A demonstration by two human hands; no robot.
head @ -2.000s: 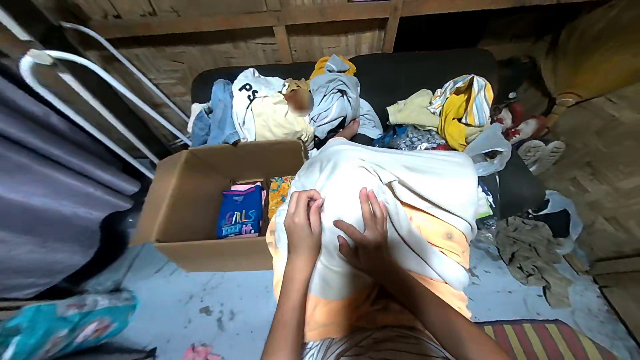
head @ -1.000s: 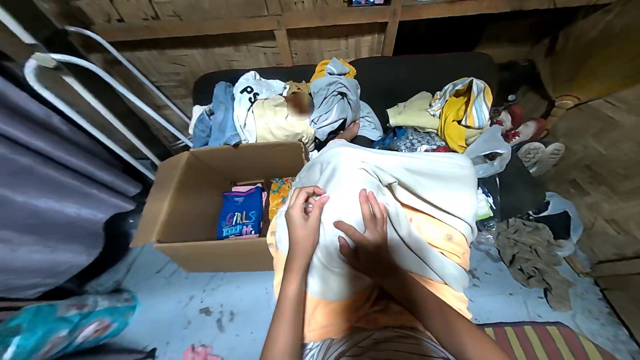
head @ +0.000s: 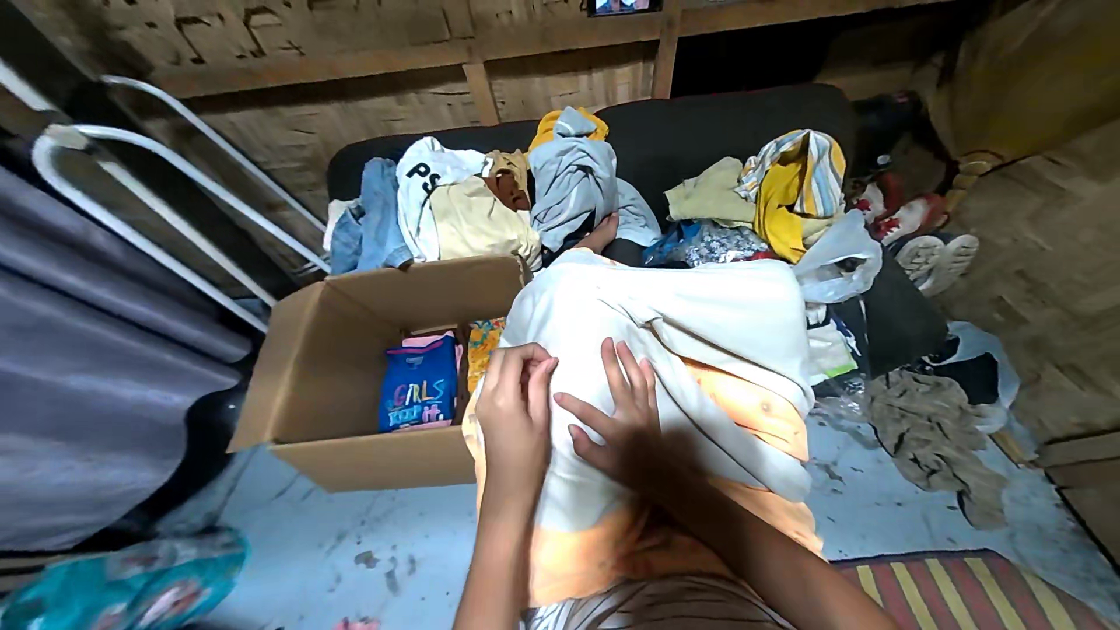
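A white cloth (head: 577, 306) lies spread over my lap, on top of an orange and white fabric (head: 752, 411). My left hand (head: 518, 389) rests at its left part, with thumb and fingertips drawn close together; whether they pinch the cloth is unclear. Flat on the cloth, just to the right, lies my right hand (head: 617, 416) with its fingers spread. Left of my lap stands an open cardboard box (head: 376, 464), with a folded blue garment (head: 420, 385) bearing letters and a yellow patterned cloth (head: 483, 346) inside.
Piled clothes (head: 472, 210) lie along a dark sofa (head: 726, 122) behind the box. A yellow garment (head: 781, 206), a plastic bag (head: 844, 258) and shoes (head: 936, 258) are at the right. A brown cloth (head: 932, 437) lies on the floor. White metal rails (head: 184, 188) stand at the left.
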